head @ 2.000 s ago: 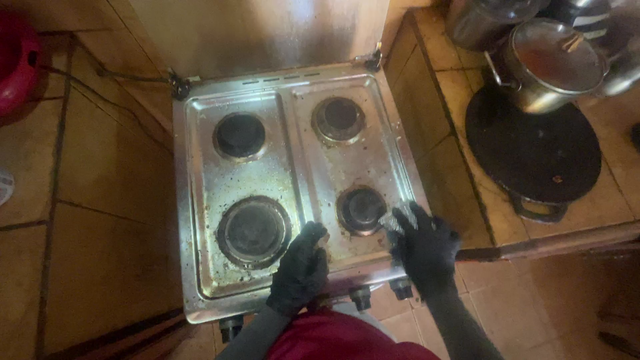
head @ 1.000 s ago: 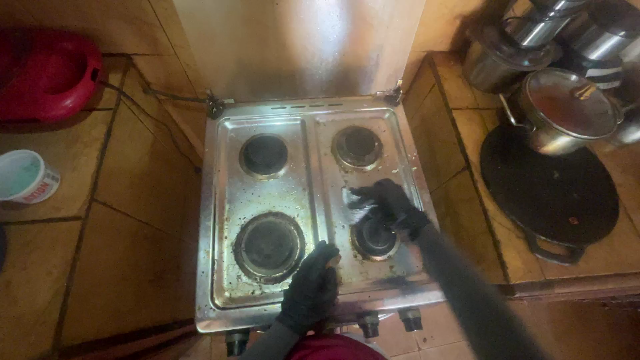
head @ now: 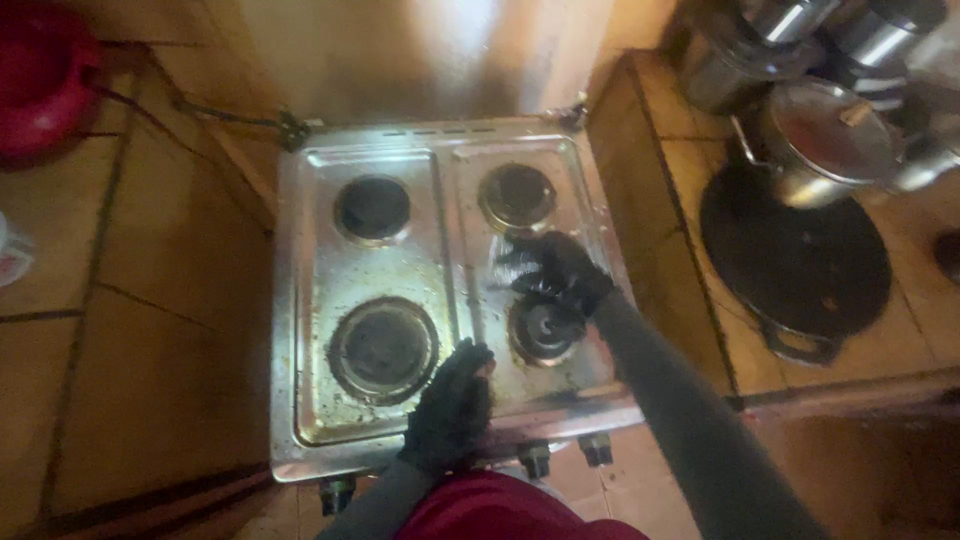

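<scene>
A stained metal gas stove top [head: 450,300] with four burners fills the middle of the head view. My right hand [head: 559,274], in a dark glove, presses a pale, shiny scrubbing pad or cloth [head: 514,266] onto the panel between the two right burners. Beneath that hand is the front right burner [head: 546,328], partly hidden. My left hand [head: 454,405], also dark-gloved, rests at the front edge beside the large front left burner [head: 384,349]; nothing shows in it, its fingers close together.
A raised stove lid [head: 435,60] stands at the back. On the right tiled counter sit a black flat pan [head: 795,262], a lidded metal pot [head: 825,142] and other pots. A red plastic object [head: 45,82] and a white tub [head: 11,251] are at left. Knobs [head: 534,459] line the front.
My right hand has moved with the pad from the front right edge, left and back across the right-hand panel. My left hand remains near the front edge.
</scene>
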